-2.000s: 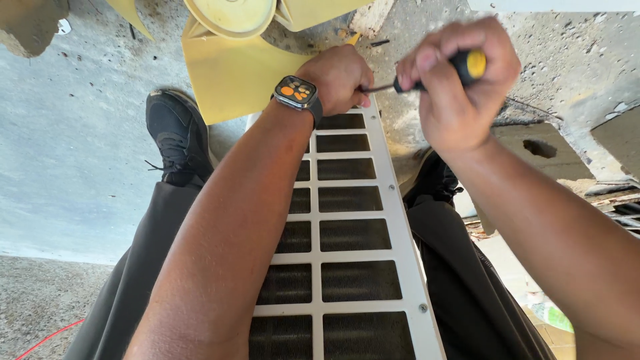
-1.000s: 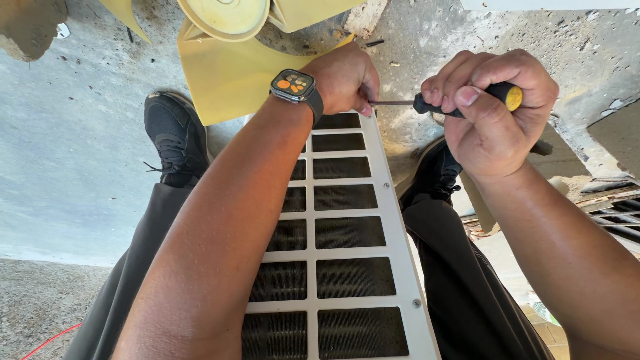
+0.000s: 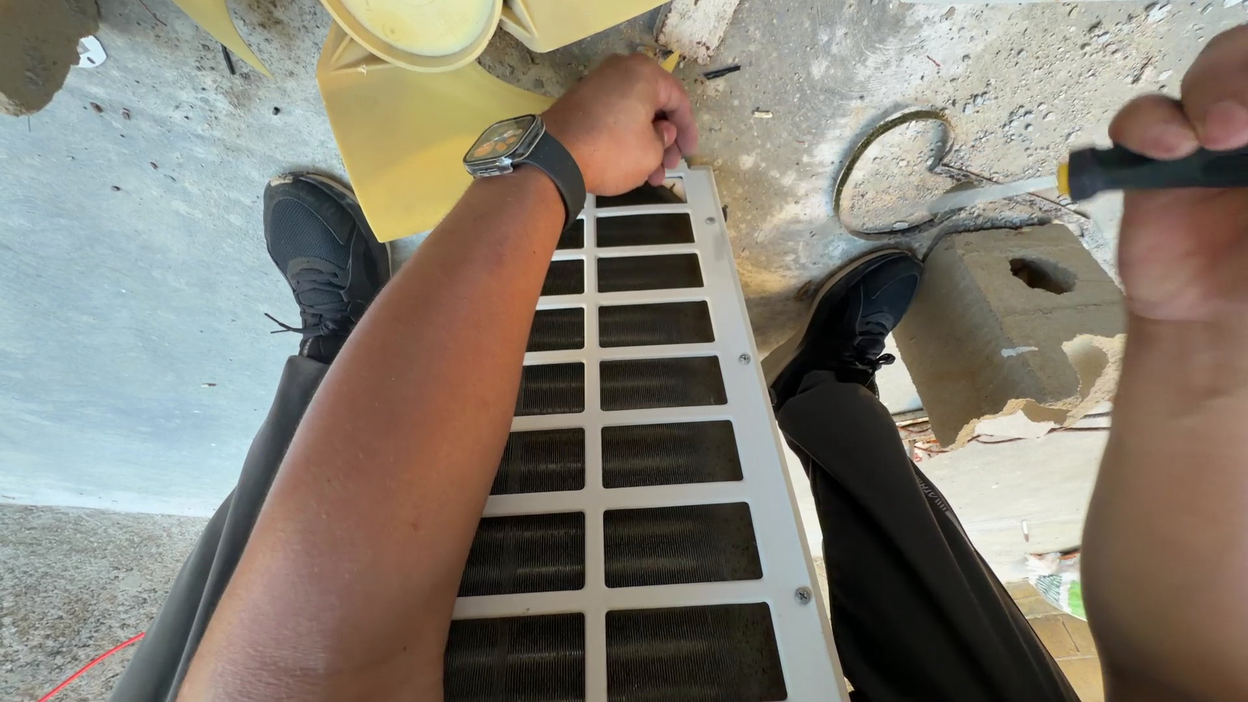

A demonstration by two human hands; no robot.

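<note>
A white plastic grille (image 3: 593, 458) with finned coil behind its openings runs between my legs, with screws along its right edge. My left hand (image 3: 634, 122), a smartwatch (image 3: 504, 146) on its wrist, is at the grille's far end with fingers curled; whether it pinches anything small is hidden. At the right edge of the view my right hand (image 3: 1185, 185), blurred and partly cut off, holds a screwdriver (image 3: 1155, 174) with a black and yellow handle. The screwdriver's shaft points left, apart from the grille.
A yellowish plastic fan blade (image 3: 419, 136) with a round hub (image 3: 419, 24) lies beyond my left wrist. A broken concrete block (image 3: 1009, 312) and a curved strip (image 3: 848, 166) are on the right. My black shoes (image 3: 317, 244) stand either side of the grille.
My right hand has moved right with the screwdriver, whose shaft earlier reached my left fingers at the grille's far end. My left hand remains there.
</note>
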